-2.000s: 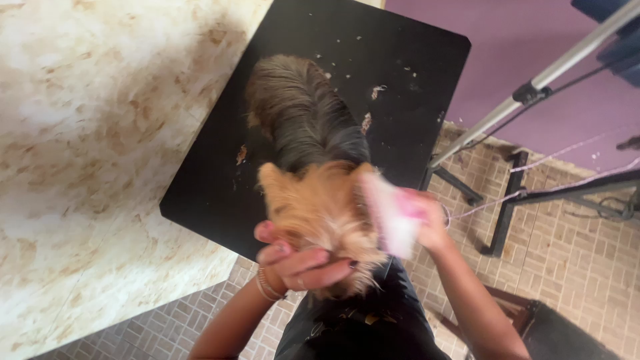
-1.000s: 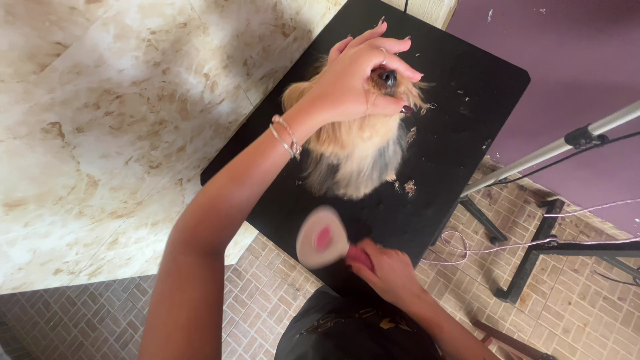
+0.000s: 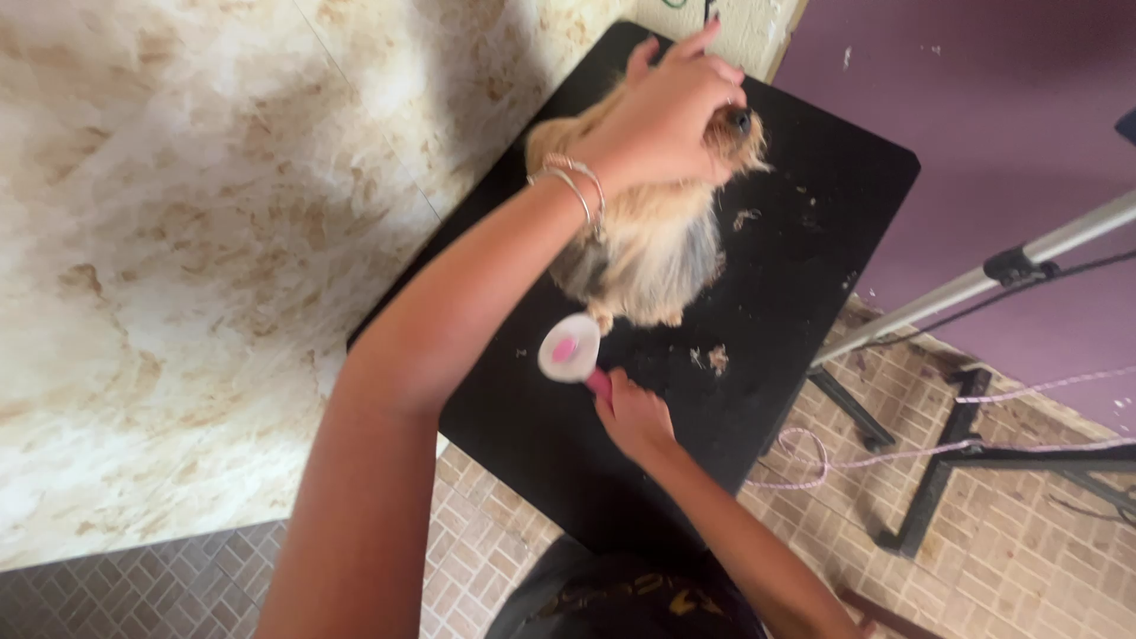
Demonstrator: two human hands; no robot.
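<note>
A small long-haired dog (image 3: 652,235), tan with grey on its chest, is on a black grooming table (image 3: 754,311) with its nose toward the upper right. My left hand (image 3: 670,111) lies over its head and holds it around the muzzle; bracelets circle the wrist. In my right hand (image 3: 635,413) is the pink handle of a pet brush (image 3: 570,348) with a pale oval head. The brush head is close to the dog's front paws, its back or face side not clear. My left arm crosses above the dog's body and hides part of it.
Loose fur tufts (image 3: 717,358) lie on the table. A marbled wall panel (image 3: 222,222) borders it on the left, a purple wall (image 3: 932,89) on the right. A metal stand pole (image 3: 941,306) with black feet and a pink-white cord (image 3: 803,484) stand beside the table over the tiled floor.
The dog's head was low in the view with its back stretched away; now its chest shows and its nose points to the upper right. My right hand with the brush has come toward its paws since one second ago.
</note>
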